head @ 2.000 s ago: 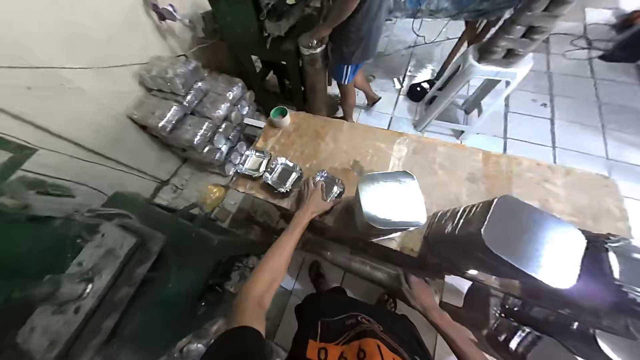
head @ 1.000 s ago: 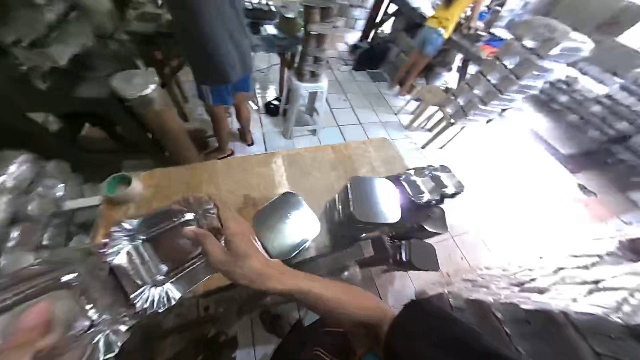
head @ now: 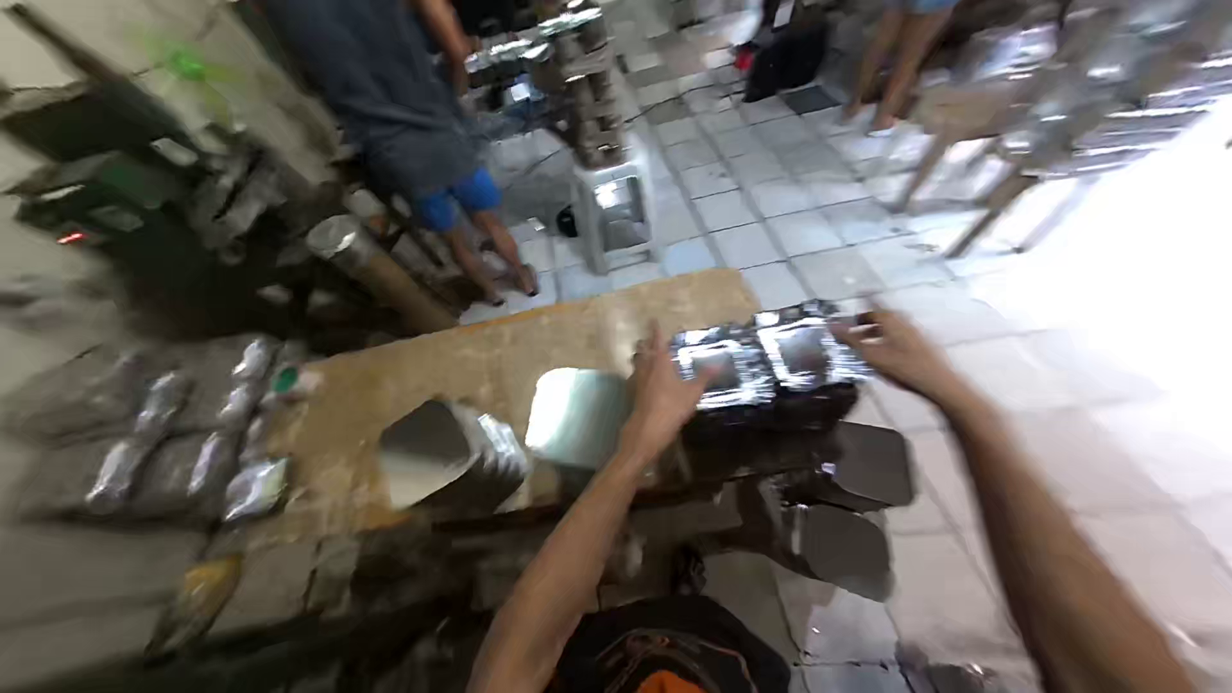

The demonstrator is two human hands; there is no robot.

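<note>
Shiny foil trays stand in stacks at the right end of the wooden table (head: 481,337). My left hand (head: 664,395) lies at the left side of the nearer foil tray stack (head: 727,371), fingers spread; blur hides whether it grips. At the far right side of the other foil tray stack (head: 804,351) is my right hand (head: 890,351), its fingers bent at the tray edge; its grip is unclear. Just left of my left hand is a stack topped by a smooth metal sheet (head: 577,419). Another stack of rounded-corner sheets (head: 428,452) leans farther left.
Wrapped bundles (head: 164,423) lie at the left, near a tape roll (head: 289,380). Dark rounded stacks (head: 871,467) sit below the table's right end. Beyond the table are a white plastic stool (head: 616,217) and a person in blue shorts (head: 457,202). A second person's legs show farther back.
Both hands have moved from the foil trays at the table's left end to the foil tray stacks at its right end. The view has swung considerably.
</note>
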